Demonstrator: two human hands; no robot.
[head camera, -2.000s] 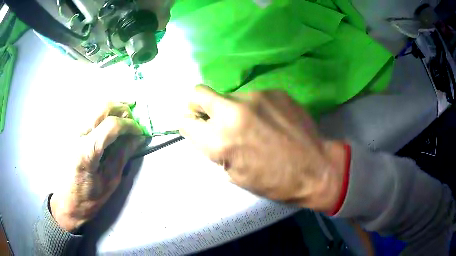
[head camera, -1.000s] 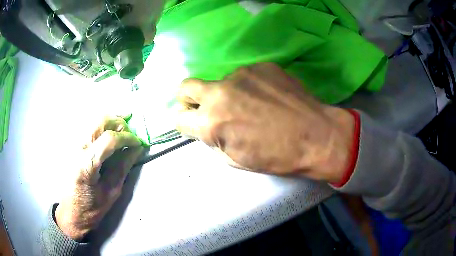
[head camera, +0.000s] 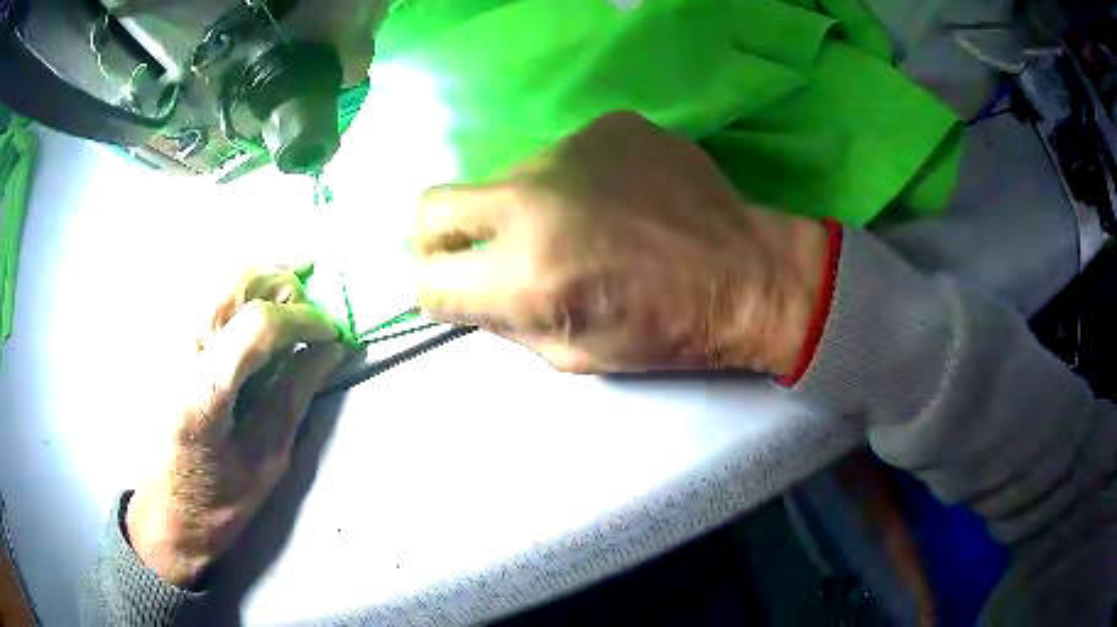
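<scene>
Bright green cloth lies in folds behind my right hand, right of the machine head. My left hand pinches a narrow green edge in front of the needle area, left of centre. My right hand is curled, fingertips together, at the right end of the same edge; what its fingers hold is washed out by glare and partly hidden. A thin dark line, perhaps a tool or a shadow, runs between the hands. Fine thread shows under the machine head.
Narrow green strips lie at the table's far left. The pale table's curved front edge has a printed, ruler-like band. Dark and pale items stand at the upper right. Something blue is below the table at the lower right.
My right hand has moved up and left with its forearm, still close to the green edge. My left hand has stayed nearly in place. The machine head has shifted left in view.
</scene>
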